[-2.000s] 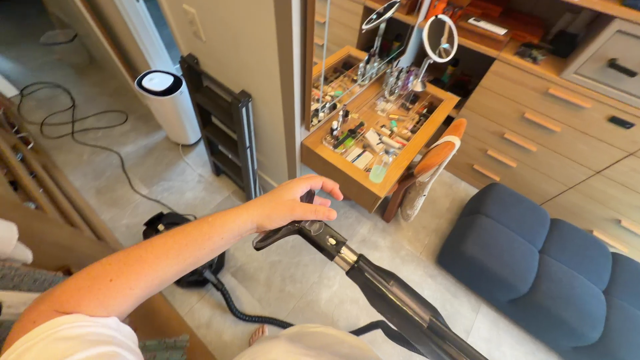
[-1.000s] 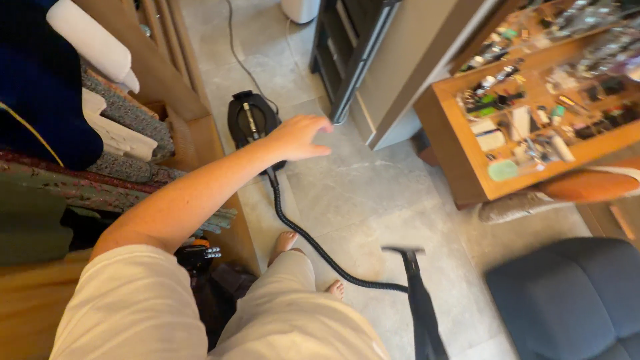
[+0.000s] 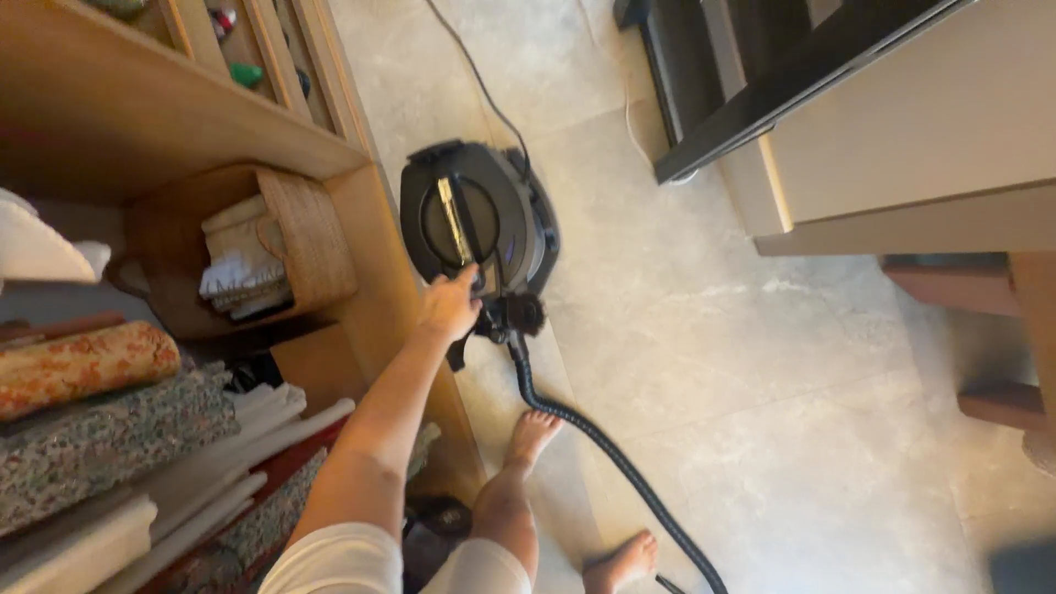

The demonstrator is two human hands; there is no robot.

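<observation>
My left hand reaches down to a black canister vacuum cleaner on the floor. Its index finger is extended at the edge of the machine's round top, by the lower end of the shiny gold-coloured strip; whether it presses there I cannot tell. The other fingers are partly curled and hold nothing visible. Beside the hand is a dark round brush attachment. From there a black ribbed hose curves past my feet to the bottom edge. A thin power cord runs up from the machine. My right hand is out of view.
At left stands an open wooden wardrobe with a woven basket of folded cloth and hanging garments. A dark folded ladder leans at upper right. Both bare feet stand near the hose.
My left hand has left the vacuum wand, which it was at two seconds ago, and has come down to the canister. The view has swung left and downward; the wand is out of view.
</observation>
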